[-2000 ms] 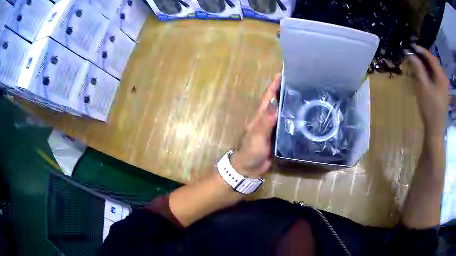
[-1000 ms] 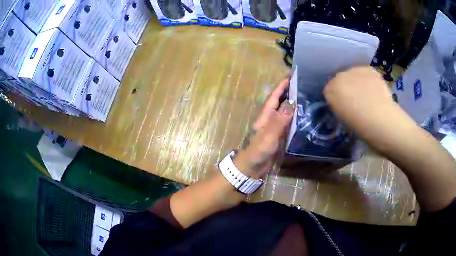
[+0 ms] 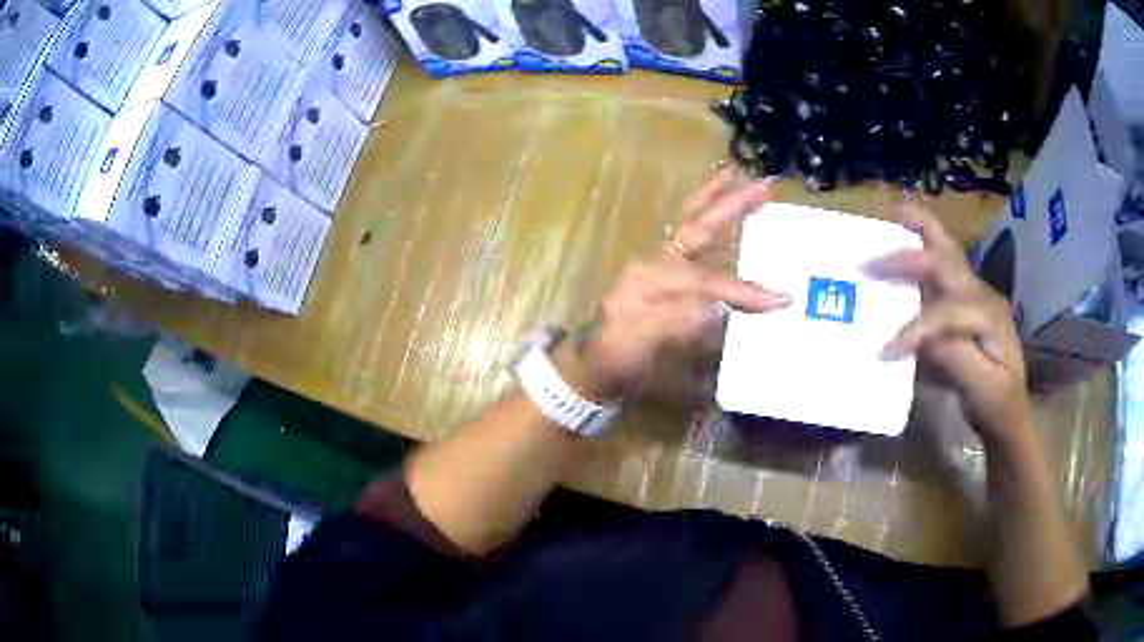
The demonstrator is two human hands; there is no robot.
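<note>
A white retail box stands in front of me with its lid closed and a blue square logo on top. My left hand is at the box's left side, with a finger reaching over the lid. My right hand is at the right side, its fingers bent over the lid's right edge. The box rests between both hands. Its contents are hidden under the lid.
Stacked finished boxes stand at the left. Boxes with product pictures line the back. A black cable heap lies behind the box. Open boxes are at the right. A dark crate is on the floor, lower left.
The lid, upright before, is now closed over the box. My right hand has come out of the box to its right side. My left hand has shifted onto the lid. Open boxes show more at the right.
</note>
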